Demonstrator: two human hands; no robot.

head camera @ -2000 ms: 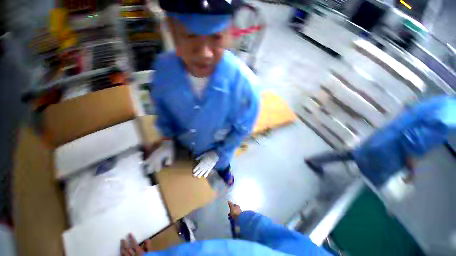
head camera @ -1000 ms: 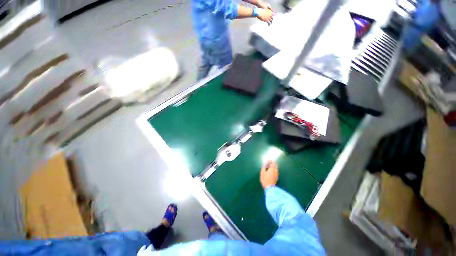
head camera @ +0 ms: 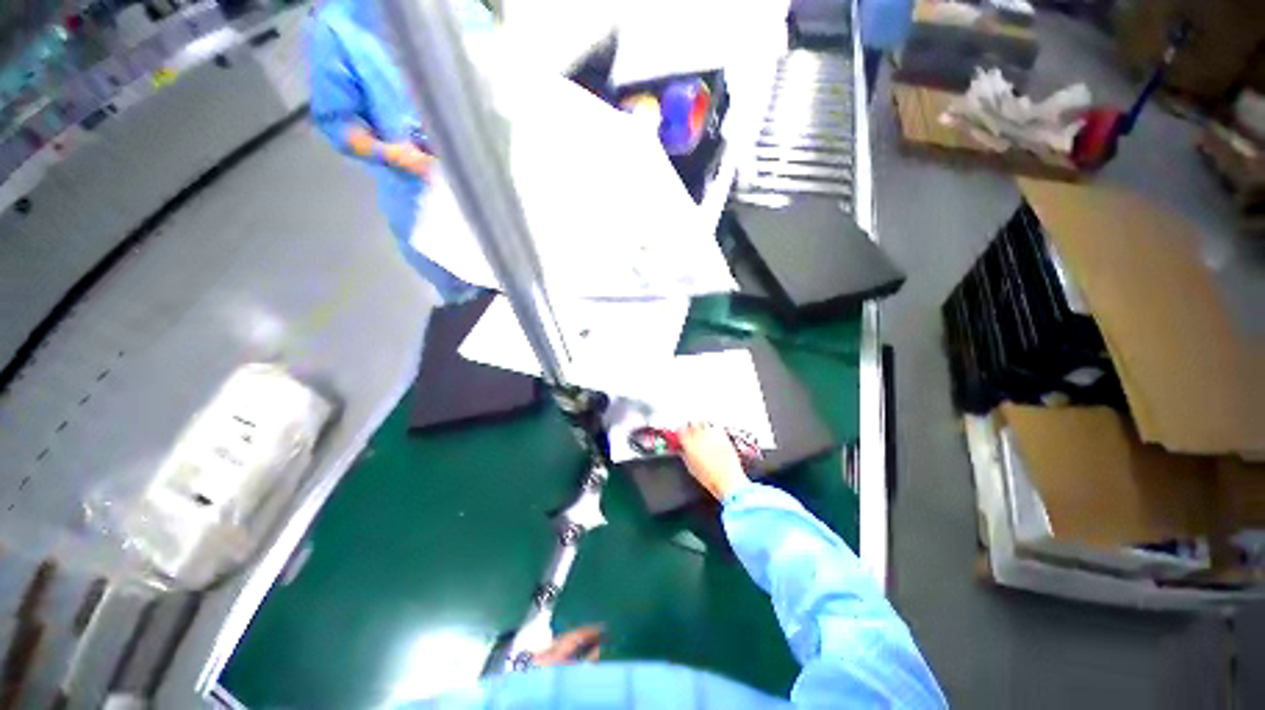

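My right hand [head camera: 710,458] is over a small red and dark bundle [head camera: 652,440] on a white printed sheet [head camera: 735,395]. Its fingers touch the bundle; whether they grip it is hidden. The sheet lies on dark flat pads [head camera: 798,430] on the green-topped bench [head camera: 402,555]. My left hand [head camera: 569,646] is low over the near part of the bench, beside a white strip [head camera: 558,555]. It is mostly cut off by my own clothing, and its grip cannot be told.
A metal pole [head camera: 479,180] rises from the bench. Behind are white sheets [head camera: 597,208], another dark pad [head camera: 819,257] and a roller conveyor [head camera: 802,132]. A person in blue [head camera: 364,83] stands behind at left. Cardboard [head camera: 1138,319] stands at right; a white wrapped bundle [head camera: 222,465] lies at left.
My view has turned from the open carton to the bench and moved closer. My right hand has reached forward onto the red bundle. My left hand has come into view at the bottom.
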